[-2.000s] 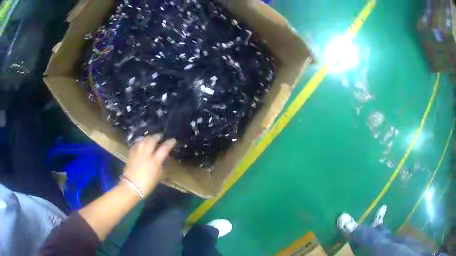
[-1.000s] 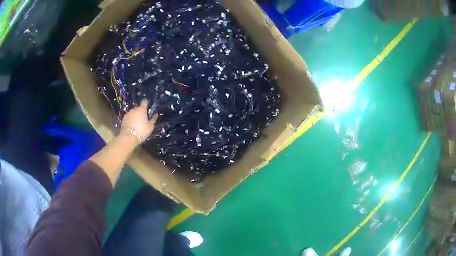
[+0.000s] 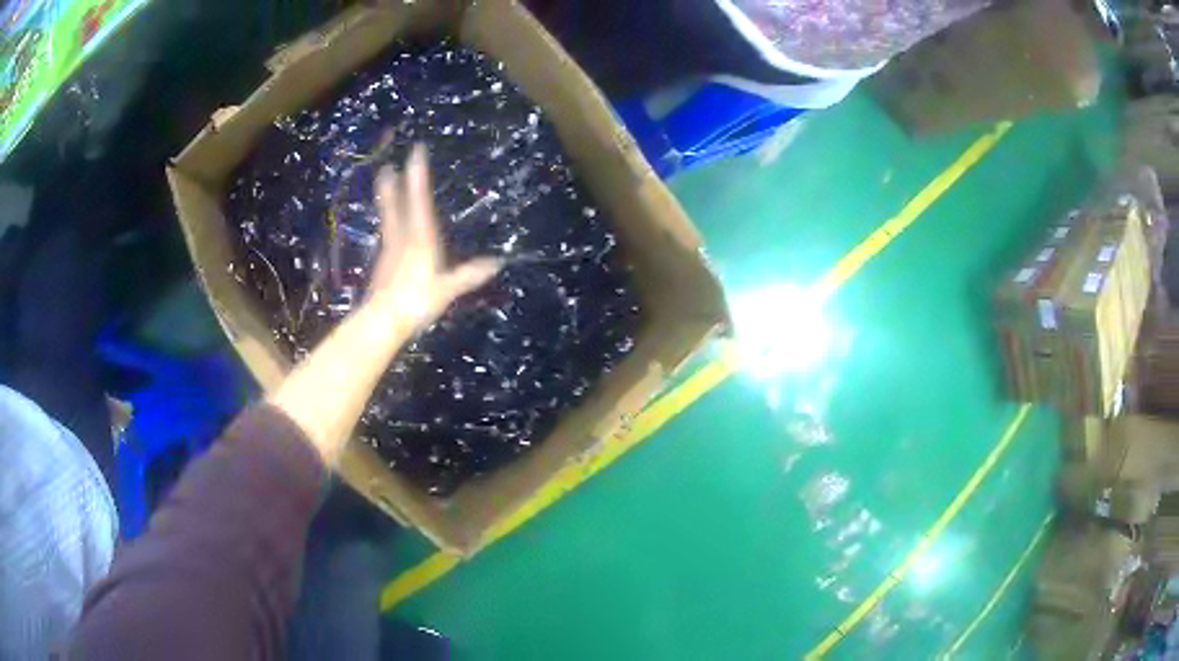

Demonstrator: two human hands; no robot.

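Observation:
A deep cardboard carton (image 3: 659, 278) stands open on the floor in front of me. It is filled with a dark tangle of black cables (image 3: 517, 349) with many small pale ends. A few thin yellowish and coloured wires lie at its left side. My left hand (image 3: 416, 258), bare and somewhat blurred, is over the middle-left of the tangle. Its fingers point up the picture, thumb apart to the right, and nothing shows in it. Whether the fingertips touch the cables I cannot tell. My right hand is not in view.
Green floor (image 3: 659, 517) with yellow lines lies to the right. Stacked cartons (image 3: 1067, 310) stand at the far right. Blue plastic shows left of the carton and behind it. A pale blue garment (image 3: 45, 517) is at the left edge. A white-edged bag-like thing is at the top.
The carton has shifted left in the view. My left hand has moved from the carton's near edge up over the tangle, its fingers now spread. The stacked cartons show more fully; the shoes have left view.

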